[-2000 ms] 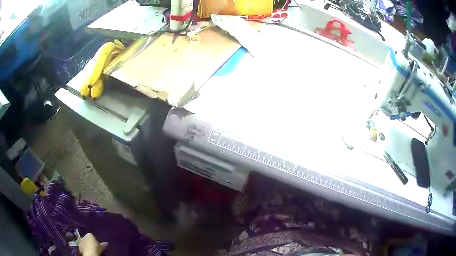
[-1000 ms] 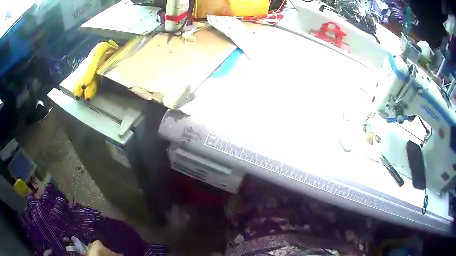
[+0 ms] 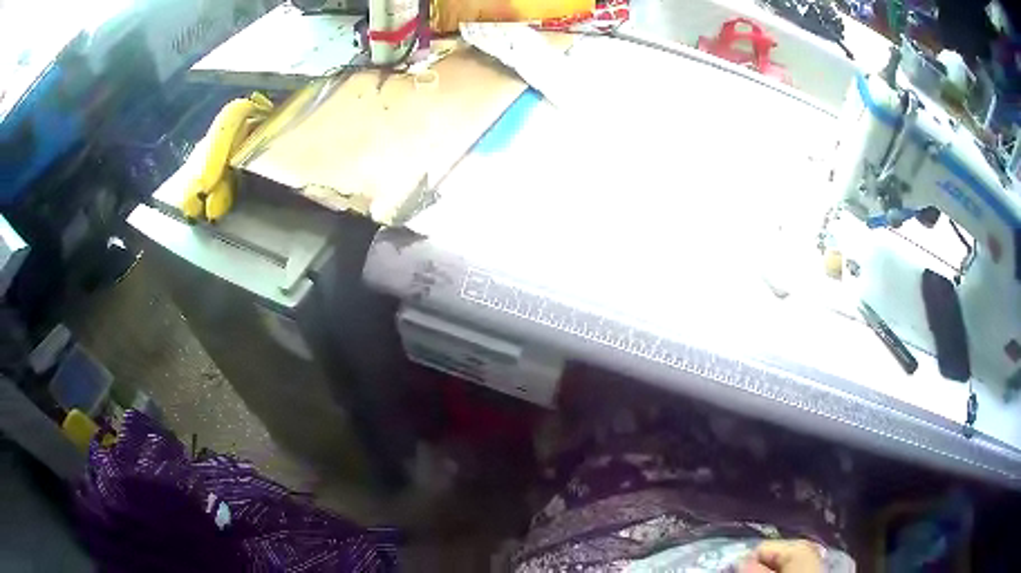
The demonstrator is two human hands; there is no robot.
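Observation:
Purple-black striped cloth lies bunched low at the bottom left, with a small white piece on it. My right hand, as its place suggests, is at the bottom edge, mostly cut off. It is over pale cloth at my lap; whether it grips anything is unclear. My left hand is not in view. Thread snips and a flat black phone-like item lie on the machine bed at the right.
The white table's front edge carries a measuring tape. A white-and-blue sewing machine stands at the right. Tan cardboard lies at the left table end. Bananas rest on a grey cabinet. A red holder is behind.
The hand seen on the purple cloth at the bottom left is gone from there. A hand now shows at the bottom right of centre. More striped cloth is visible.

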